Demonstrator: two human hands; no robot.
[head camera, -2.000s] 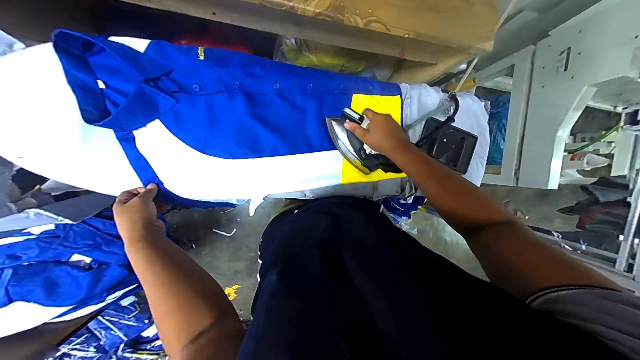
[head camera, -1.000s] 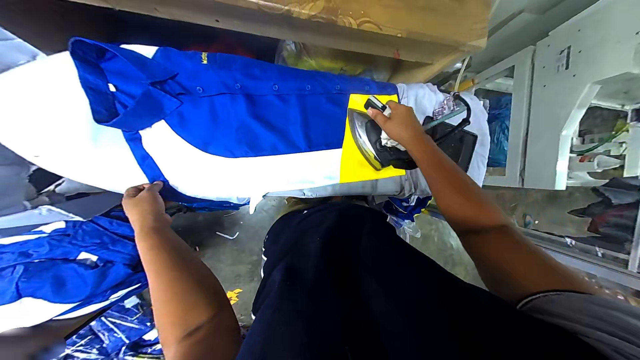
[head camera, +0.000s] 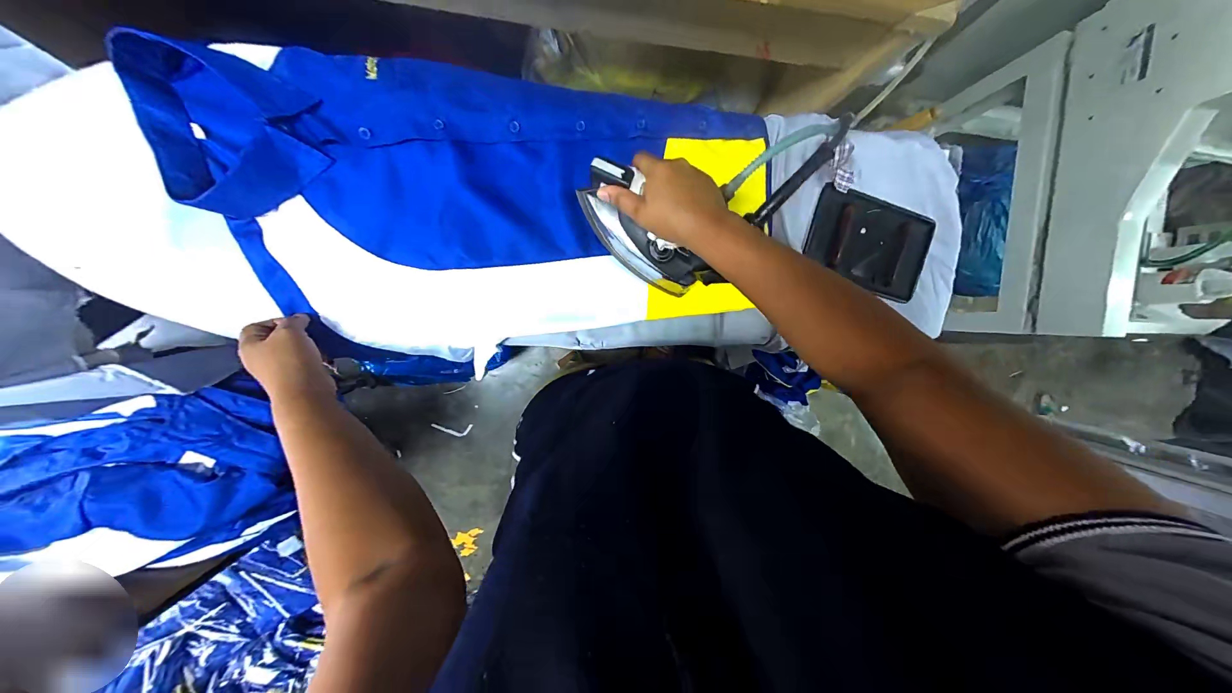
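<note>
A blue, white and yellow collared shirt (head camera: 433, 192) lies spread on a white padded ironing board (head camera: 67, 212), its collar to the left and its yellow hem band to the right. My right hand (head camera: 679, 202) grips the handle of a steam iron (head camera: 630, 241). The soleplate lies over the blue and white panels and the left edge of the yellow band. My left hand (head camera: 284, 356) pinches the shirt's near edge by the shoulder, at the board's front rim.
A black iron rest (head camera: 869, 243) lies on the board's right end, with the iron's hose (head camera: 784, 144) and cord close by. More blue and white garments (head camera: 144, 481) are heaped at lower left. Cardboard (head camera: 674, 29) runs behind the board, and a white metal frame (head camera: 1049, 192) stands at right.
The iron in my right hand has moved left from the yellow band, partly onto the blue and white panels. My left hand stays at the shirt's near edge.
</note>
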